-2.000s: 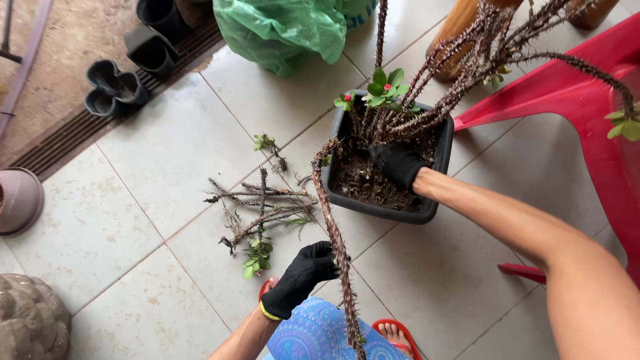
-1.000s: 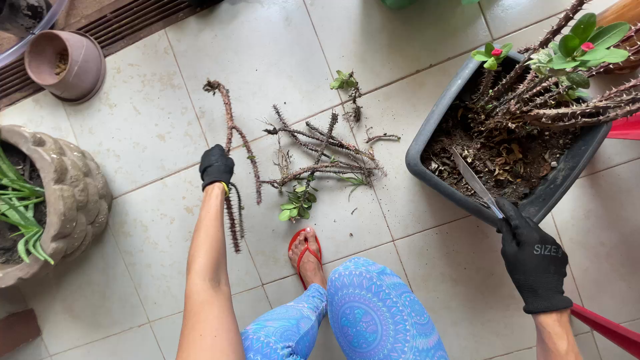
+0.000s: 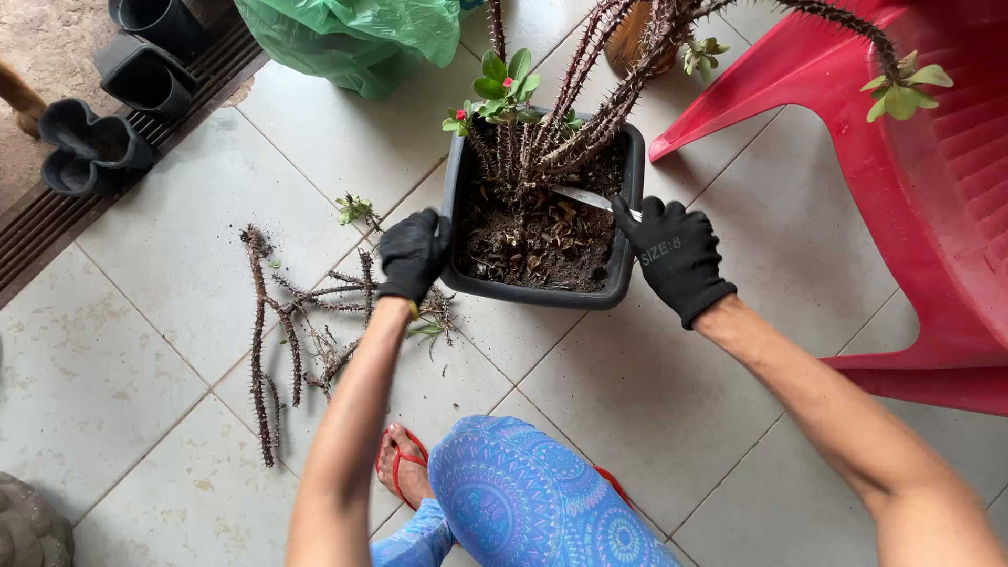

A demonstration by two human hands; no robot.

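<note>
A square black plastic pot [image 3: 541,295] holds soil and a crown-of-thorns plant [image 3: 587,118] with thorny stems, green leaves and small red flowers. My right hand [image 3: 674,256], in a black knit glove, grips a knife [image 3: 584,198]; its blade reaches over the soil toward the stem bases. My left hand [image 3: 413,250], gloved too and slightly blurred, is at the pot's left rim with curled fingers; it seems to hold the rim. Cut thorny stems [image 3: 258,339] lie on the tiles left of the pot, partly hidden by my left forearm.
A red plastic chair [image 3: 874,205] stands at the right, close to the pot. Behind is a green plastic bag [image 3: 354,39]. Empty black pots [image 3: 94,150] sit by a floor grate [image 3: 31,228] at the upper left. A leafy cutting [image 3: 356,210] lies near my left hand.
My left hand has let go of the long thorny stem, which now lies on the floor, and has moved right to the pot. The knife blade has moved to the stem bases. The view has swung back right.
</note>
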